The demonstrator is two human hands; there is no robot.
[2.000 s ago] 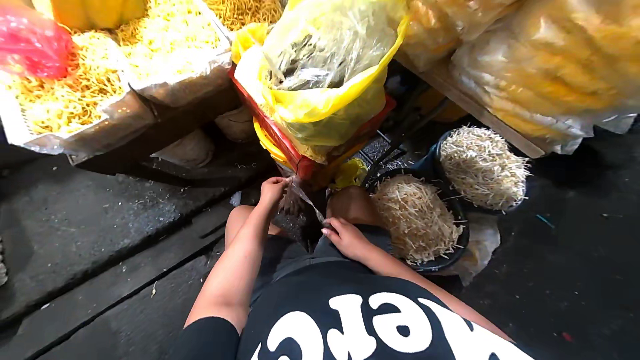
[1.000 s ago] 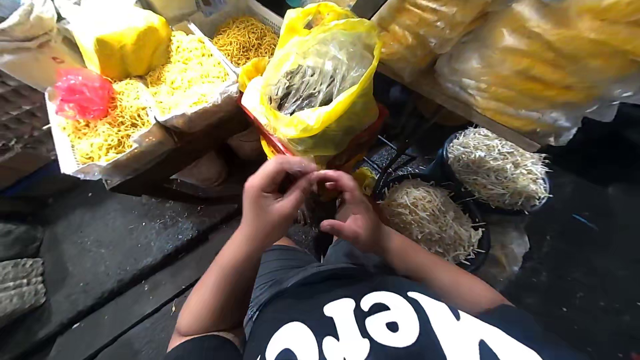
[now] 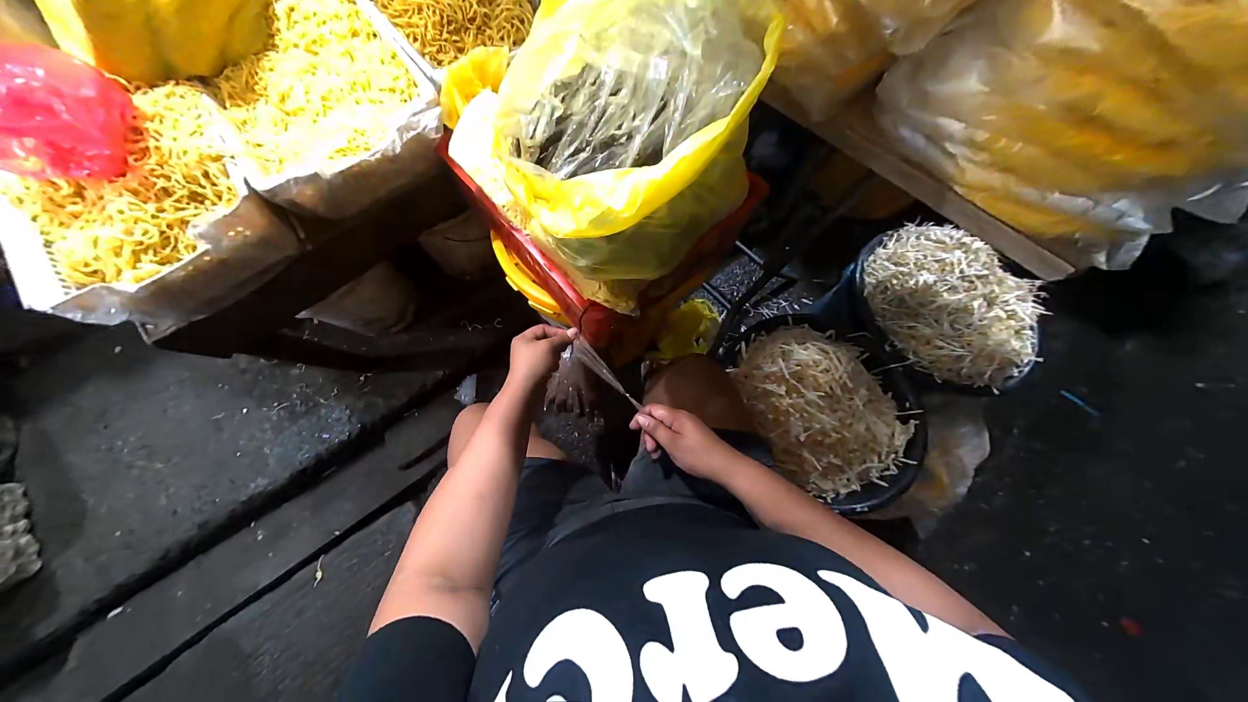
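Observation:
Between my hands a thin clear plastic bag [image 3: 602,369] is stretched on a slant. My left hand [image 3: 540,353] pinches its upper end between thumb and fingers, just below a red crate [image 3: 614,331]. Lower and to the right, my right hand [image 3: 671,437] grips the twisted other end in front of my knee. On the crate, beyond both hands, stands a large yellow plastic bag [image 3: 624,210] with clear plastic and greyish contents in its mouth. What the greyish contents are, I cannot tell.
White-lined trays of yellow noodles [image 3: 127,224] stand at upper left, with a pink plastic bag [image 3: 63,112] on them. Bean sprouts fill two dark tubs [image 3: 902,478] at right. Large clear bags of yellow goods [image 3: 1053,127] rest on a wooden board [image 3: 936,190].
One second ago my hands were close together in front of the yellow bag. Now they are apart, lower in the view, with the clear plastic stretched between them. The view has also shifted.

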